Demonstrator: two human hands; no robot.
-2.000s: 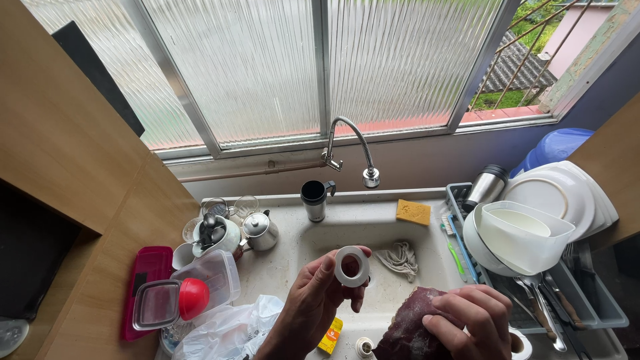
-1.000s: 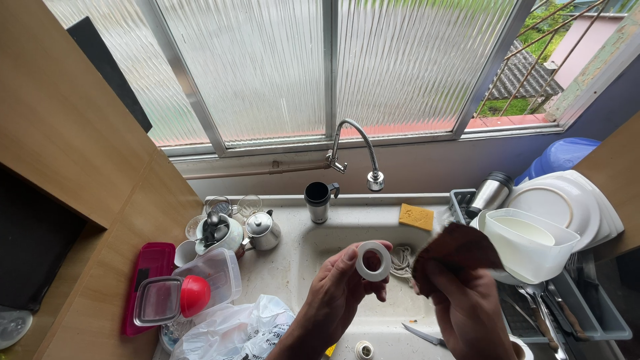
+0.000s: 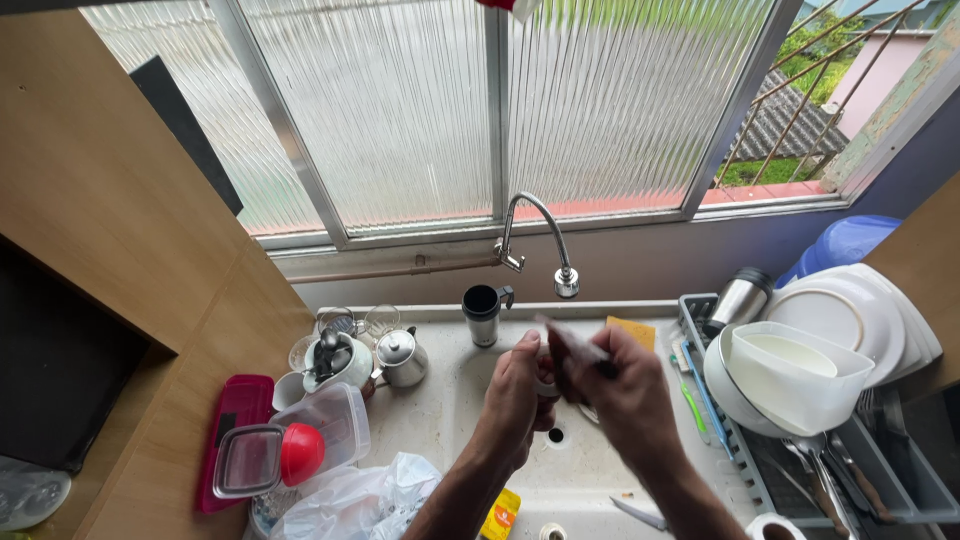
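Over the sink basin, my left hand grips a white plastic ring, partly hidden by the fingers. My right hand pinches a piece of dark reddish-brown sheet material, blurred, held against or just in front of the ring. Behind the hands stands a steel travel mug with a black rim and handle. A yellow sponge lies past my right hand. Below, a small knife lies on the sink, with a yellow packet near my left forearm.
A flexible faucet hangs above the basin. Left are a metal teapot, a red bowl, plastic containers and a plastic bag. At right, a dish rack holds plates, bowls and cutlery. A paper roll is at the bottom edge.
My right hand has moved left with the dark sheet and now meets my left hand at the ring. My left hand still holds the ring, now turned more edge-on.
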